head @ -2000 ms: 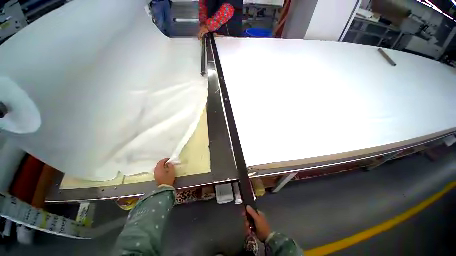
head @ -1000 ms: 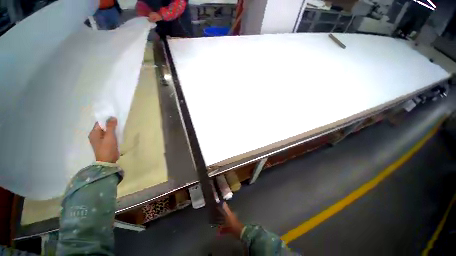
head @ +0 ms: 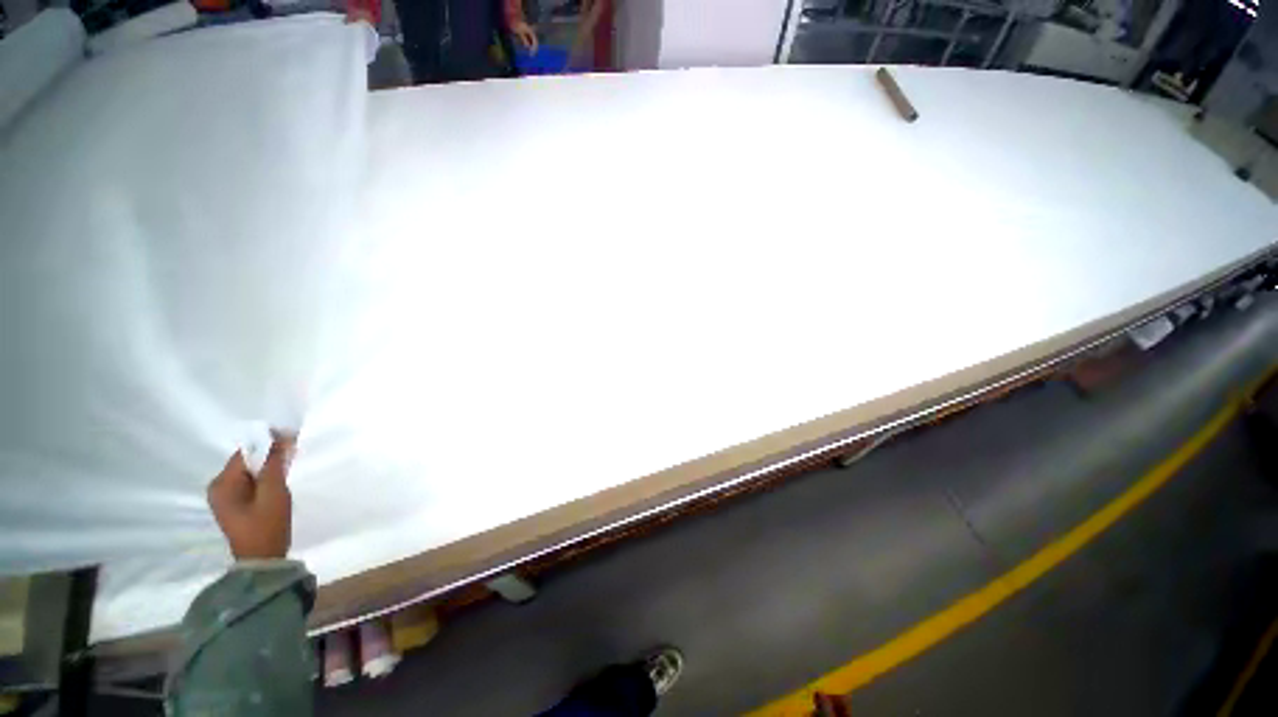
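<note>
A white fabric ply (head: 154, 266) is drawn over the left part of the white fabric lay (head: 631, 280), hanging in folds from the pinch. My left hand (head: 252, 511) is shut on its edge at the lower left, above the near side of the lay. A small brown shape, perhaps fingertips of my right hand (head: 831, 705), is cut off by the bottom edge; what it does cannot be told. The dark end bar (head: 77, 616) shows only in a short piece at the lower left; the ply hides the rest.
A short brown rod (head: 897, 95) lies on the lay's far side. Another person's hand (head: 362, 11) is at the ply's far corner; a further hand (head: 521, 31) shows behind the table. The tan lay edge (head: 701, 469) runs along the aisle. My shoe (head: 664, 670) is on the floor.
My left hand has carried the ply edge past the bar and over the lay. My right hand no longer shows on the bar. The view has moved right along the table.
</note>
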